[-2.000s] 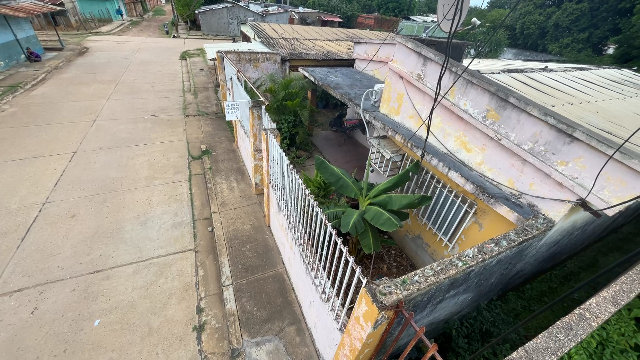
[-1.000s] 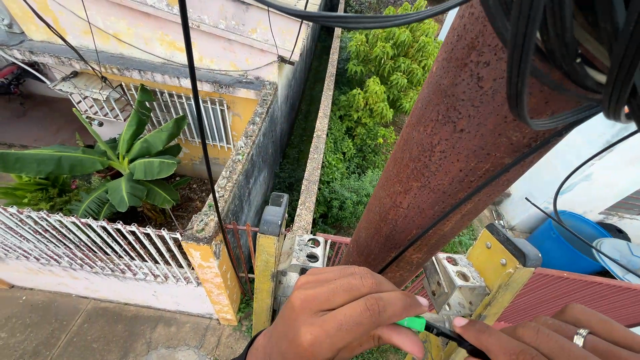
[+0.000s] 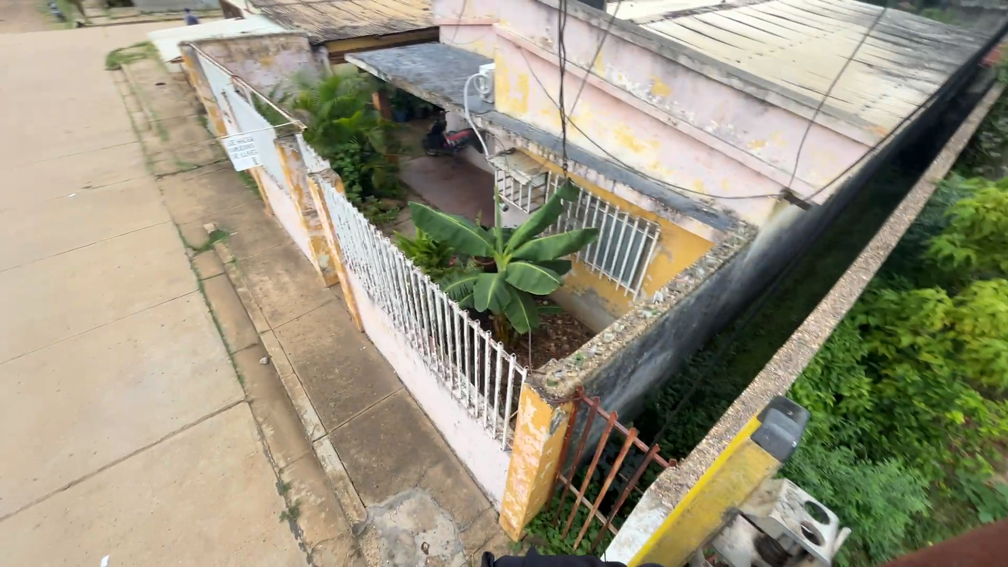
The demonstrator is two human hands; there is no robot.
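Note:
Neither my left hand nor my right hand shows in the head view. At the lower right, the yellow ladder rail with a dark end cap slants upward. Beside it is a grey metal bracket with round holes. A small part of a black object shows at the bottom edge; what it is I cannot tell. The rusty pole only just enters the bottom right corner.
Far below lie a concrete street and sidewalk. A white barred fence fronts a yard with a banana plant. Black cables hang in front of the pink house wall. A rusty gate adjoins the corner post.
The view has swung left toward the street. Both hands, which held a green-and-black item a second ago, have left the view, as have the coiled black cables and most of the rusty pole.

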